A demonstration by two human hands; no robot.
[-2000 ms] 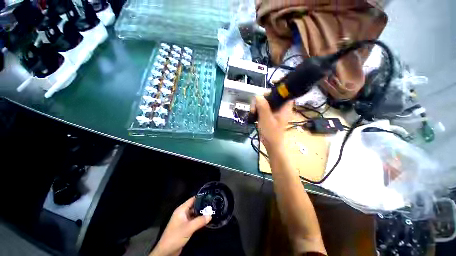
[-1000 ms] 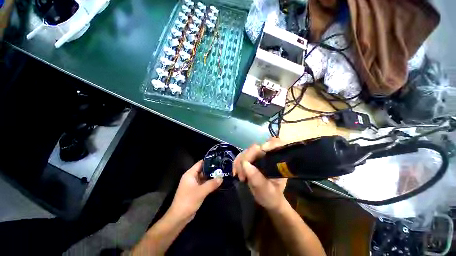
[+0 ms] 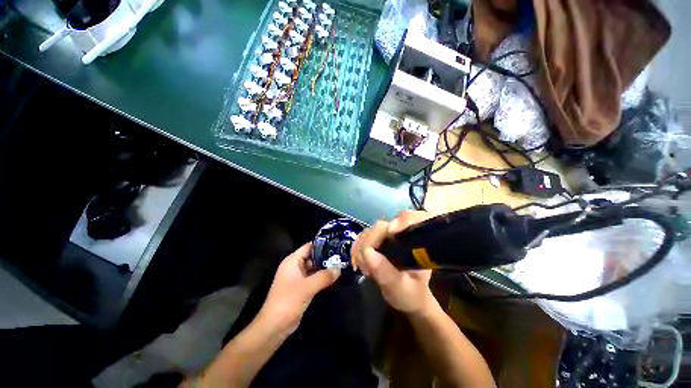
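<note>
My left hand [image 3: 297, 282] holds a round glossy black motor housing [image 3: 330, 236] over my lap, its open side up. A small silver-white motor [image 3: 335, 261] sits inside at the near edge, by my left thumb. My right hand [image 3: 388, 261] is closed around the front of a thick black electric screwdriver [image 3: 466, 241] with an orange-yellow band. The screwdriver lies nearly level, its front end at the right side of the housing. My right fingers hide the bit, and no screw can be made out.
On the green bench [image 3: 178, 91] stand a blister tray [image 3: 303, 144] of motors and a white-grey screw feeder [image 3: 413, 114]. A black adapter [image 3: 536, 182] with cables lies on cardboard. Clear plastic bags, a brown cloth [image 3: 598, 68] and a white-stand unit [image 3: 114, 30] also show. A bin [image 3: 125, 246] is below left.
My right hand has brought the screwdriver from the feeder down to the housing, where it has stayed over the last second. The housing has come up nearer the bench edge.
</note>
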